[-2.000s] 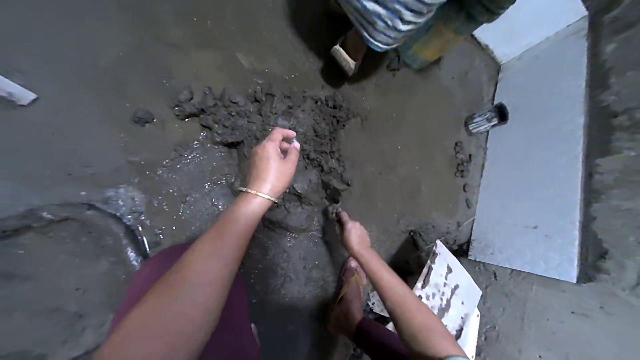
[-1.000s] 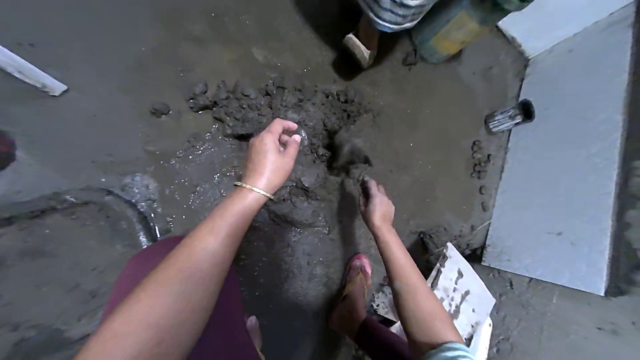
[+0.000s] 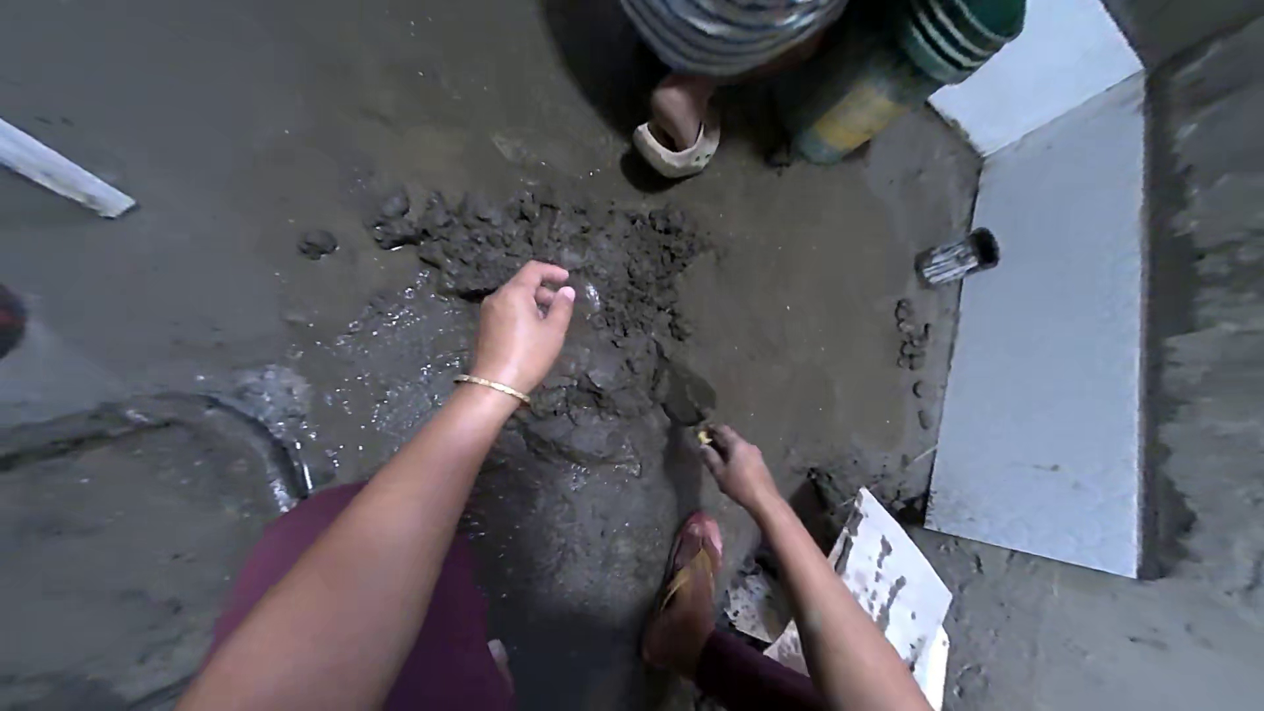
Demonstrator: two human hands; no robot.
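Observation:
Wet grey mortar (image 3: 592, 247) lies heaped on the wet floor, rough and lumpy at its far side and smoother nearer to me. Above the heap's left part is my left hand (image 3: 523, 321), fingers loosely curled with a gap between thumb and fingertips; nothing is seen in it. My right hand (image 3: 736, 464) grips the handle of a trowel (image 3: 686, 405) at the heap's near right edge. The trowel's dark blade is hard to tell from the mortar. A gold-coloured bangle (image 3: 492, 388) circles my left wrist.
A co-worker's sandalled foot (image 3: 679, 148) stands beyond the heap, beside a green container (image 3: 839, 118). At right, a dark cylinder (image 3: 958, 259) lies by large pale tiles (image 3: 1047, 346). Mortar-spotted tile pieces (image 3: 894, 583) lie near my right forearm. A white strip (image 3: 64, 168) is at far left.
My right hand has drawn back toward me with the trowel, away from the middle of the mortar. My left hand stays over the heap.

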